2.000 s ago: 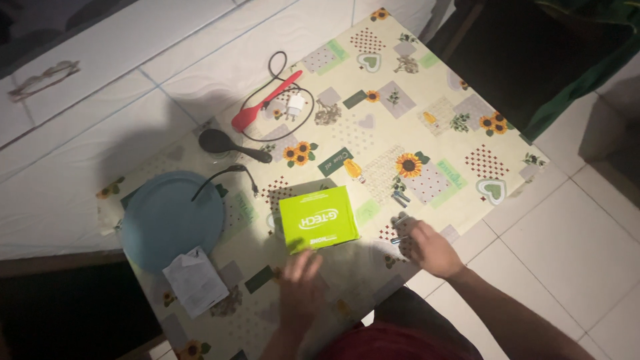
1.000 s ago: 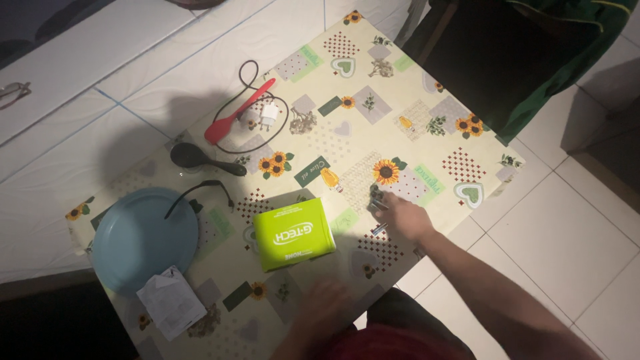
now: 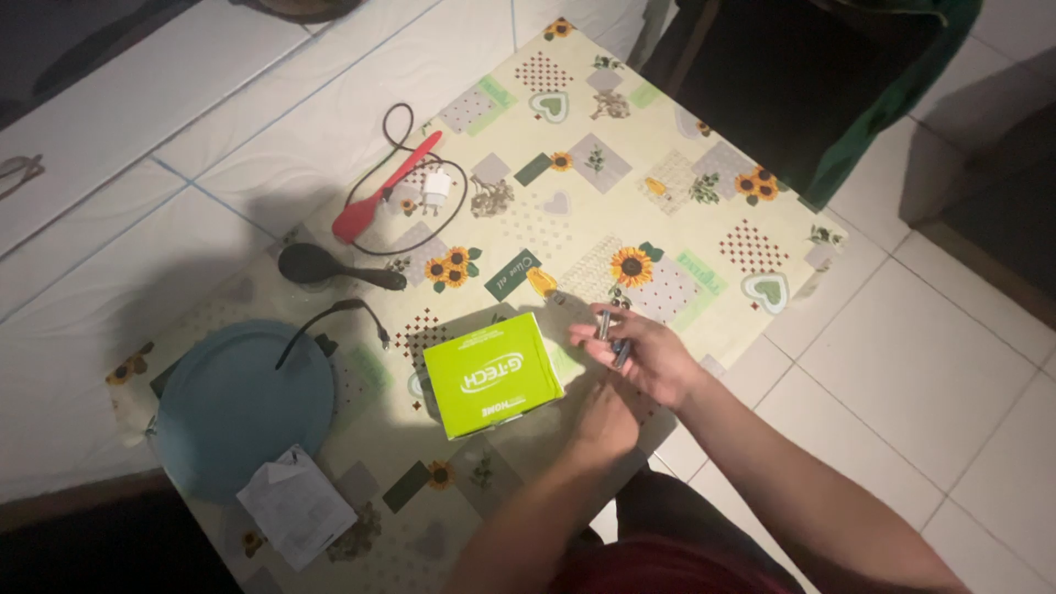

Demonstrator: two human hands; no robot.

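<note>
Small metallic cylinders, apparently batteries (image 3: 621, 353), rest in my right hand (image 3: 652, 355), its palm turned up and its fingers partly curled. Just below and left of it is my left hand (image 3: 609, 417), close to or touching the right one; its fingers are partly hidden, so whether it holds anything cannot be told. A lime-green G-Tech cardboard box (image 3: 495, 376) lies on the patterned tablecloth (image 3: 577, 223), left of both hands.
Along the left side are a round blue placemat or tray (image 3: 239, 404), folded white paper (image 3: 299, 505), a short black cable (image 3: 334, 308) and a black spoon (image 3: 309, 266). Behind them lie a red silicone spatula (image 3: 356, 216), a white plug adapter (image 3: 436, 188) and a thin looped cord (image 3: 464, 186).
My right hand has lifted from the tablecloth with the small cylinders and turned palm up. My left hand has moved right, from below the green box to beside my right hand.
</note>
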